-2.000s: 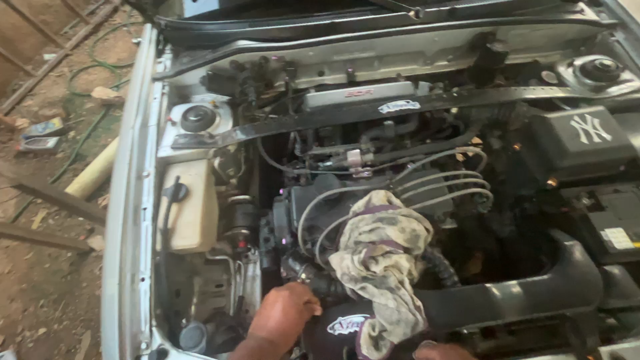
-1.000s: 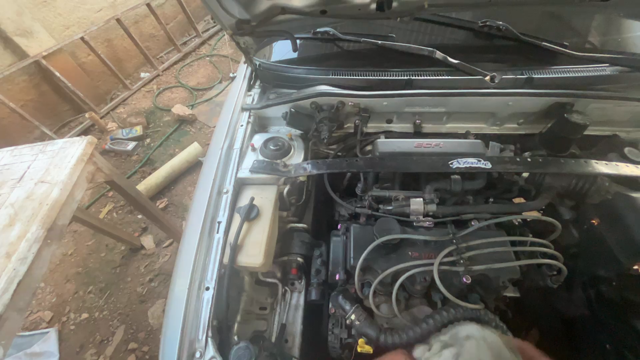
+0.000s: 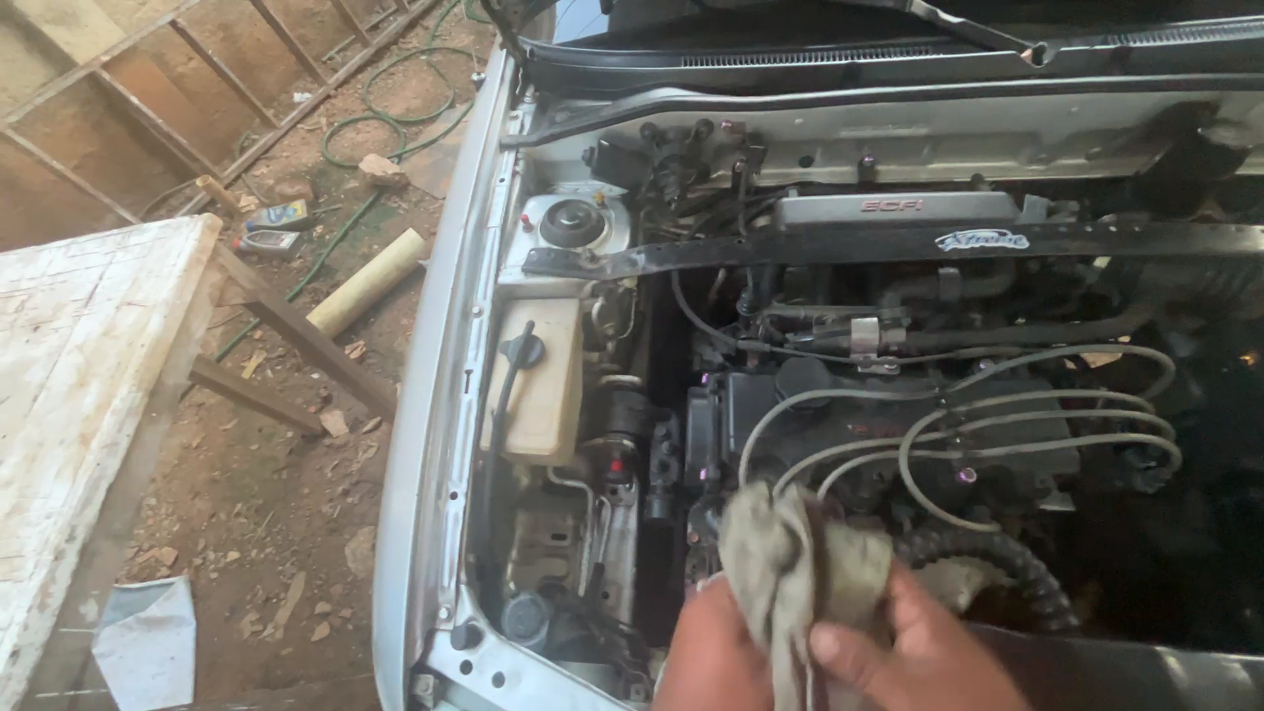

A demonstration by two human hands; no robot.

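Observation:
A bunched, stained cloth rag (image 3: 775,563) is held between both hands above the front of a car's engine bay. My left hand (image 3: 713,647) grips its left side, the fingers partly hidden behind it. My right hand (image 3: 913,642) pinches the right side, thumb toward me. Behind the rag lie the dark engine cover (image 3: 839,420) and several grey spark plug wires (image 3: 1037,400). A black corrugated hose (image 3: 1007,558) curves to the right of the hands.
A black strut bar (image 3: 790,247) crosses the bay. A whitish coolant reservoir (image 3: 541,395) stands at its left, inside the silver fender (image 3: 420,395). Outside are a worn white tabletop (image 3: 89,346), a pale pipe (image 3: 365,281), bottles (image 3: 272,227), a green hose (image 3: 341,242) and a metal ladder (image 3: 148,118).
Two seconds ago the rag was draped over the engine, with a hand beside it; now it is bunched up between both hands. The view has shifted toward the car's left-hand edge in the picture.

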